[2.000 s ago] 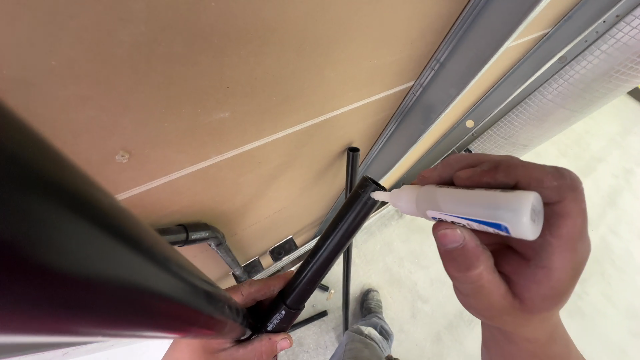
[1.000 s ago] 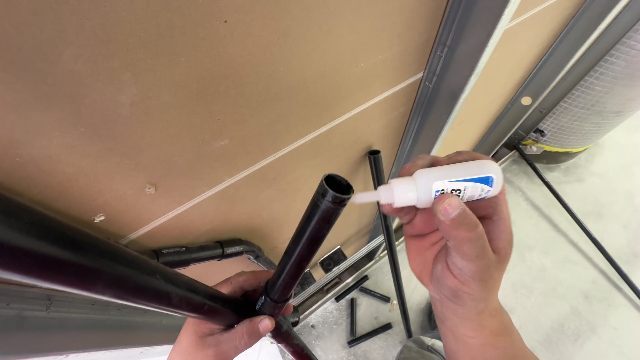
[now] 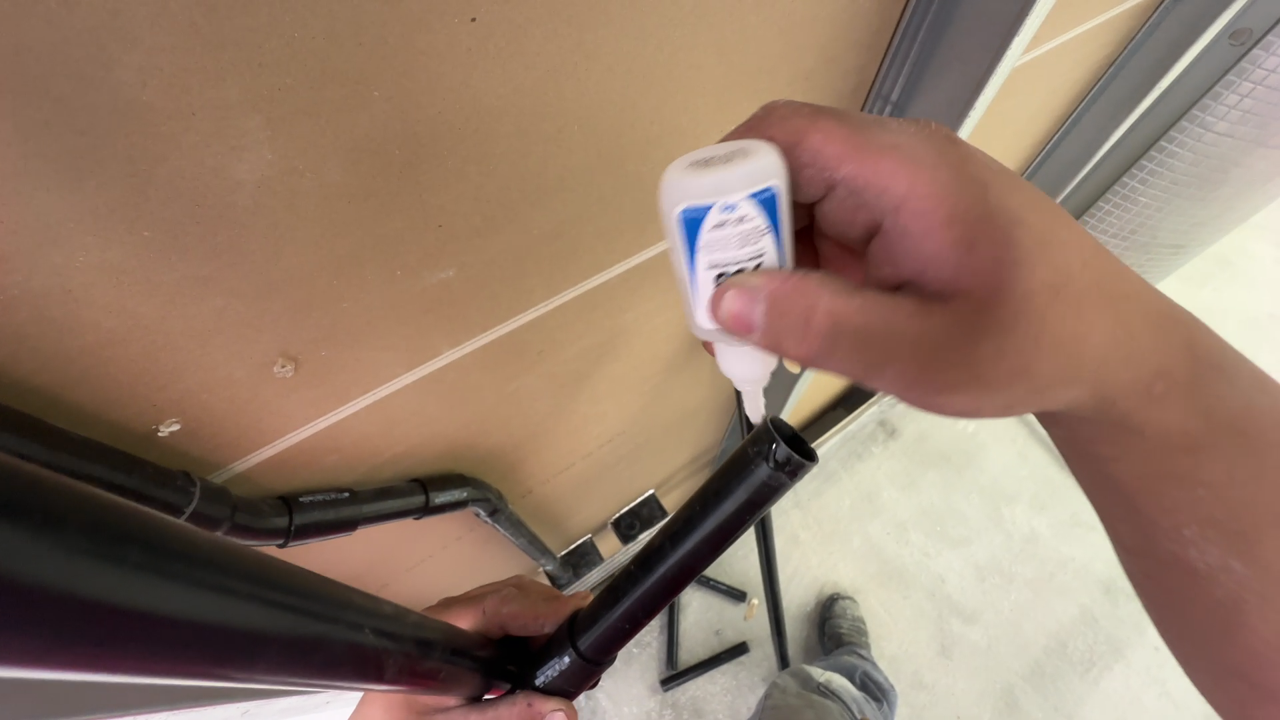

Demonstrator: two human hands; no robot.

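Note:
My right hand (image 3: pixel 900 260) grips a white plastic squeeze bottle (image 3: pixel 728 235) with a blue and white label, tilted nozzle down. The nozzle tip is at the rim of the open end of a short black plastic pipe (image 3: pixel 690 530). A wet-looking streak shows on the pipe near that rim. My left hand (image 3: pixel 500 640) is closed around the pipe fitting (image 3: pixel 565 665) at the lower end, partly hidden behind it. A thicker-looking black pipe (image 3: pixel 220 590) runs from the left edge to this fitting.
Behind stands a tan wallboard (image 3: pixel 450 180) with metal studs (image 3: pixel 940 60). A jointed black pipe (image 3: pixel 360 505) runs along it to the left. Black pipe offcuts (image 3: pixel 705 667) and a long thin pipe (image 3: pixel 768 580) are below, near a shoe (image 3: pixel 843 625) on the pale floor. Wire mesh (image 3: pixel 1190 150) is at right.
My right hand has turned the bottle from roughly level to nozzle down, against the pipe's rim. My left hand keeps its hold at the fitting. The view has shifted.

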